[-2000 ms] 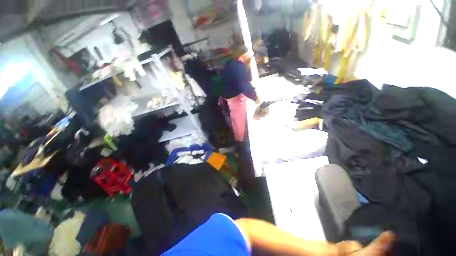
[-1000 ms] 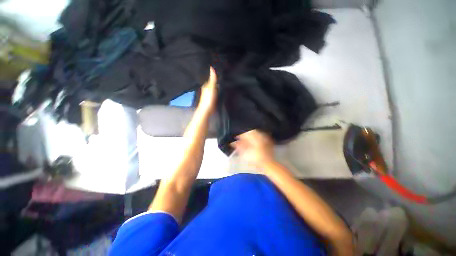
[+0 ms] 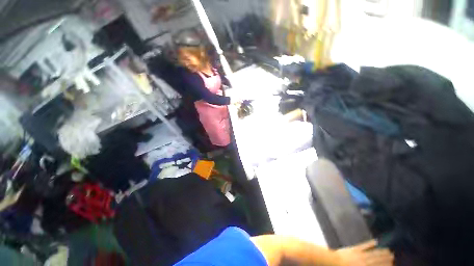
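Note:
My left hand is at the bottom right edge of the view, partly cut off and blurred. It lies at the near end of the grey padded sleeve board, beside dark cloth; whether it grips anything cannot be told. My right hand is out of the picture. A large black garment pile with blue-teal parts lies along the right side of the board. A small bright blue piece shows between board and pile. The steam iron is not in view.
The white table runs away from me. A person in a pink apron stands at its far left side, a hand near a dark iron. On the left are a smooth black heap, a red crate and a blue-rimmed crate.
The view has swung from straight down over the table to the left, along it. My right hand and the iron have left the picture. My left hand is now low at the edge.

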